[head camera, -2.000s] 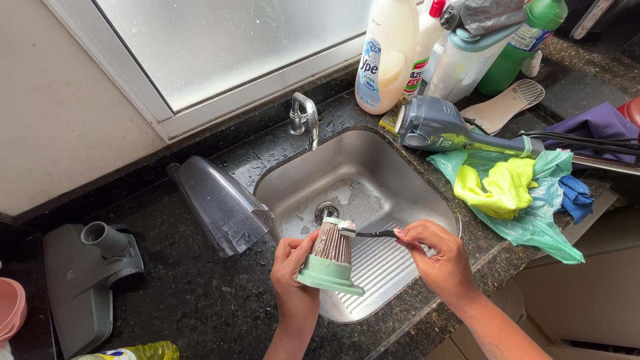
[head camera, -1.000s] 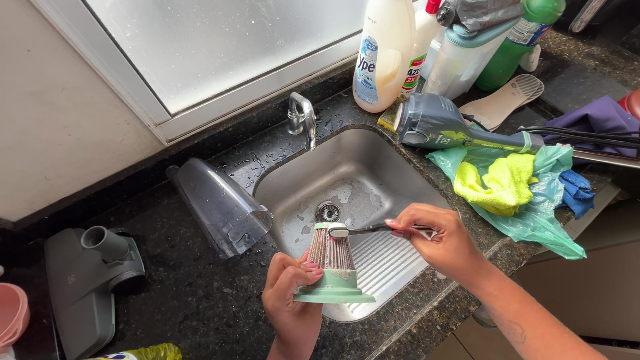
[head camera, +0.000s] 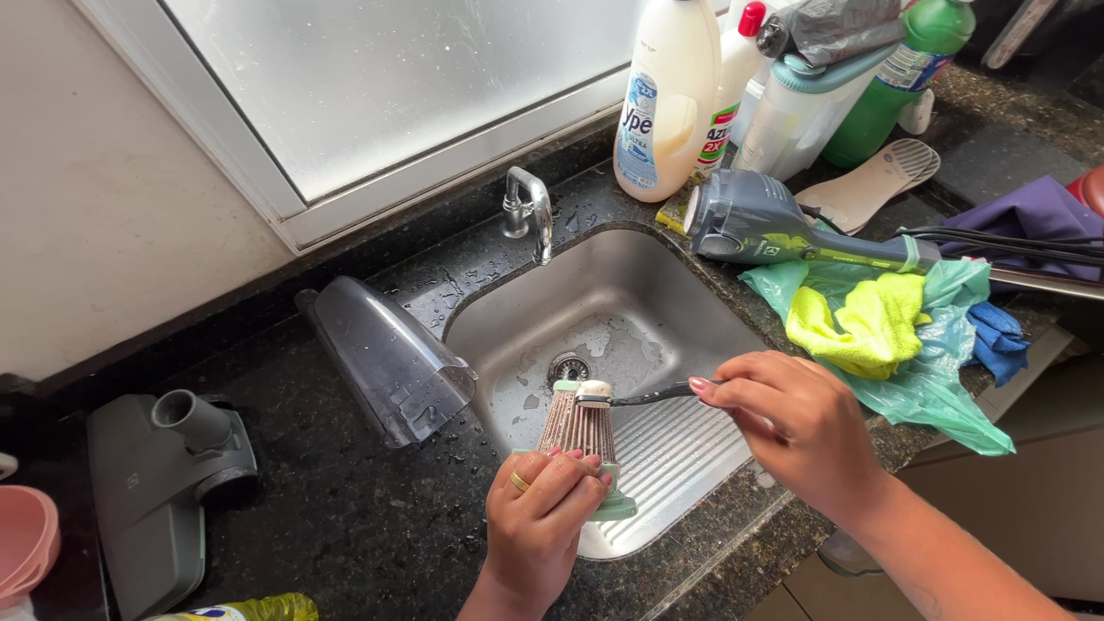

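Note:
My left hand (head camera: 542,509) grips a pleated, cone-shaped vacuum cleaner filter (head camera: 580,429) by its light green base, holding it over the front of the steel sink (head camera: 690,431). The pleats look brownish and dirty. Between the thumb and fingers of my right hand (head camera: 798,423) is the dark handle of a small brush (head camera: 651,396), like a toothbrush. Its pale head touches the upper pleats near the filter's narrow green end. Part of the green base is hidden behind my left fingers.
A clear dust container (head camera: 388,354) lies left of the sink, near a grey floor head (head camera: 159,492). Behind stands the faucet (head camera: 530,211). At right are a handheld vacuum body (head camera: 776,220), a yellow cloth (head camera: 862,323) on a green plastic bag (head camera: 940,371), and several bottles, one a white bottle (head camera: 664,103).
The filter's green base has turned in my left hand, whose fingers now wrap over its front. The brush has stayed near the narrow end since one second ago.

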